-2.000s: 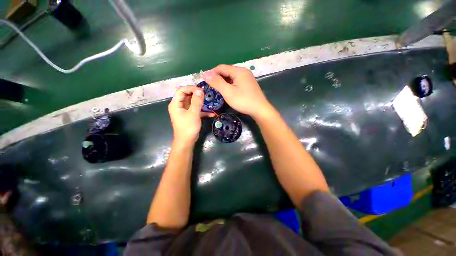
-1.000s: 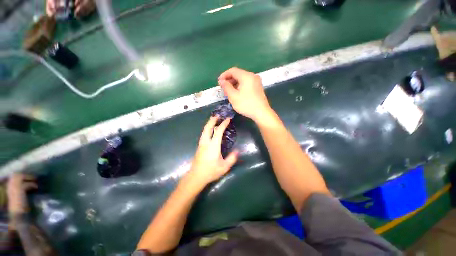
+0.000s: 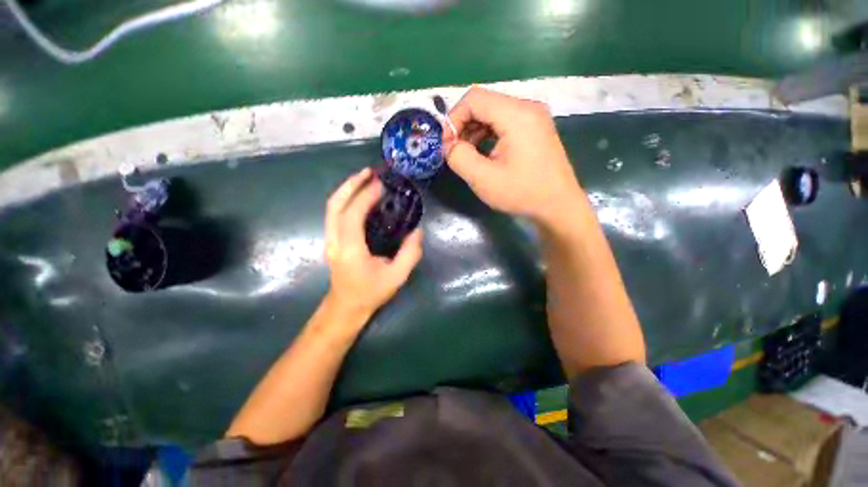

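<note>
A round inner module (image 3: 414, 143) with a shiny blue-purple face lies against the white rail. A black cylindrical housing (image 3: 394, 215) touches its near side. My left hand (image 3: 366, 249) holds the housing between thumb and fingers. My right hand (image 3: 509, 152) is at the module's right edge, thumb and forefinger pinched together; a small pale piece seems to show at the fingertips, too small to name. Another black housing (image 3: 139, 259) with a green round part (image 3: 119, 247) stands at the left, with a clear module (image 3: 148, 196) beside its far side.
The scuffed white rail (image 3: 286, 127) crosses beyond my hands, with the green belt behind it. A white paper slip (image 3: 771, 228) and a small black round part (image 3: 800, 185) lie at right. A white cable (image 3: 128, 34) is at upper left. A blue bin (image 3: 698, 371) and cartons are at lower right.
My left hand has closed around the black housing. The module's blue face now shows, uncovered by fingers. My right hand has come down beside it. The view has shifted.
</note>
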